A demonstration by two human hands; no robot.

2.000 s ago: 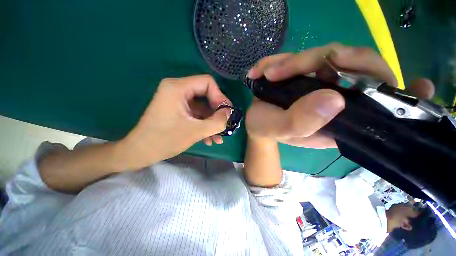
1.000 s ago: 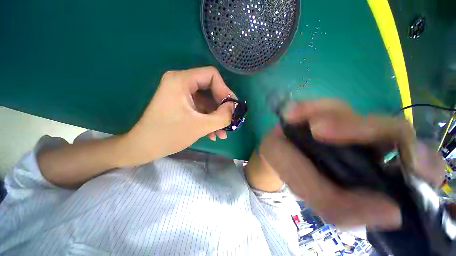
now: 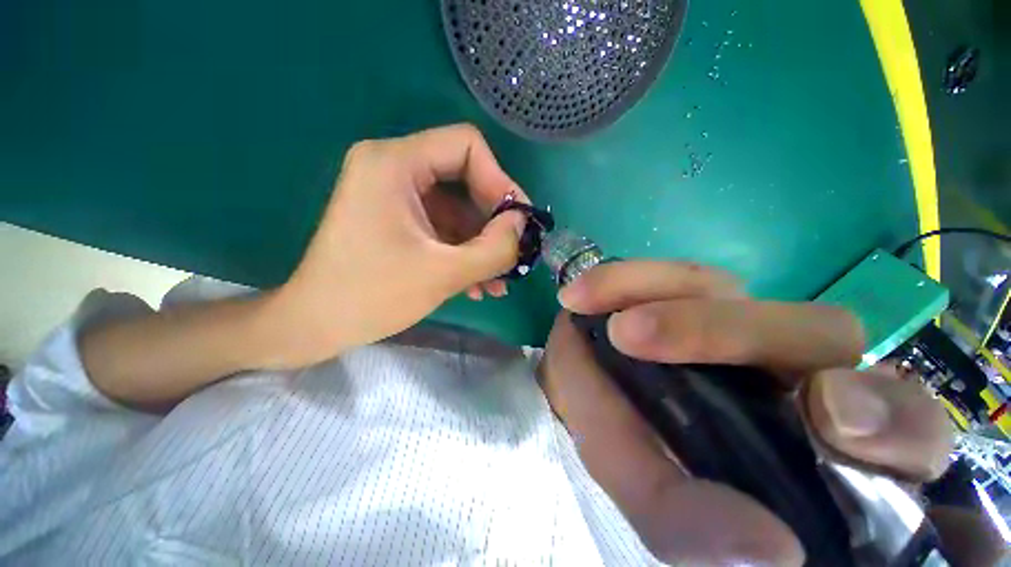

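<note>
My left hand point(image 3: 388, 238) pinches a small black assembly point(image 3: 532, 238) with shiny metal points between thumb and fingers, above the green mat. My right hand point(image 3: 710, 377) is wrapped around a thick black electric screwdriver point(image 3: 710, 426). Its silver knurled nose point(image 3: 571, 255) points left and meets the right edge of the assembly. The bit tip and the contact spot are too small to tell. The far end of the screwdriver is partly hidden by my fingers and cut off by the bottom edge.
A round perforated tray point(image 3: 565, 116) with shiny specks lies beyond my hands. Tiny screws point(image 3: 696, 161) are scattered right of it. A green box point(image 3: 887, 299) with a cable is at the right. Past the yellow strip point(image 3: 911, 111) lies another small black piece point(image 3: 960, 70).
My right hand first swung the screwdriver right and down, then brought its nose to the assembly. My left hand keeps its pinch. The view has shifted, showing the green box.
</note>
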